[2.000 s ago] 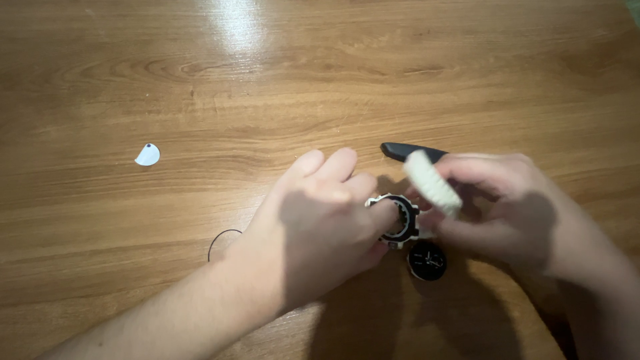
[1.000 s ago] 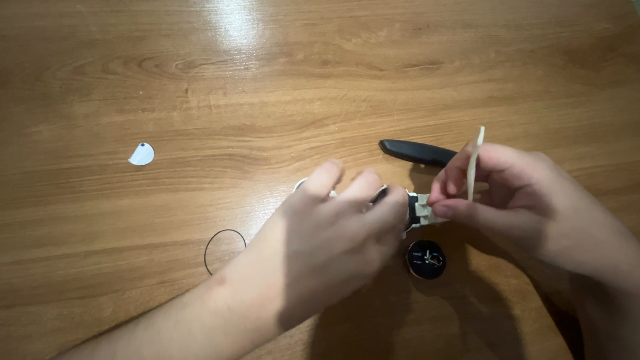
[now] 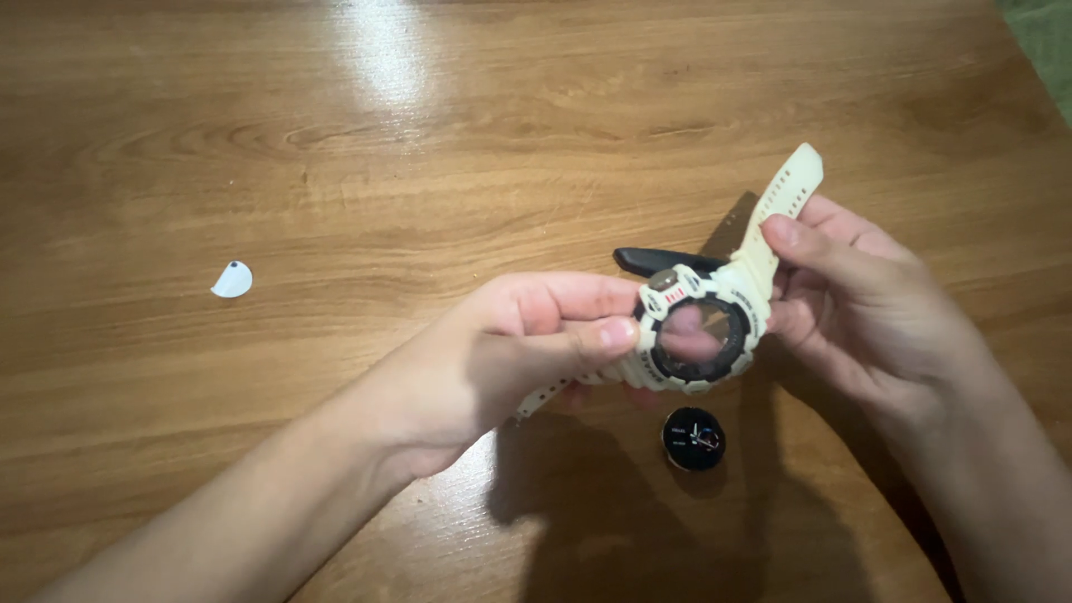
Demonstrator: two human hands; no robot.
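A cream-coloured wristwatch case with its strap point(image 3: 758, 289) is held between my two hands above the table, front up. Through its round window, fingertips show behind. My left hand point(image 3: 536, 352) grips the case's left side, thumb on the front edge and fingers partly hidden behind. My right hand point(image 3: 863, 293) holds the strap at the upper right, thumb on top; the perforated strap end points up past it. The other strap half hangs below my left hand. A round black watch dial module point(image 3: 693, 439) lies on the table just below the case.
A black handle-like object point(image 3: 662, 261) lies behind the watch case, its right part hidden. A small white rounded piece with a dark dot point(image 3: 233, 280) lies at the left. The wooden table's point(image 3: 419, 209) edge shows at the upper right.
The watch case has been lifted and turned so its front window faces up. My right hand now holds the strap spread out. The thin black ring seen at lower left earlier is out of sight.
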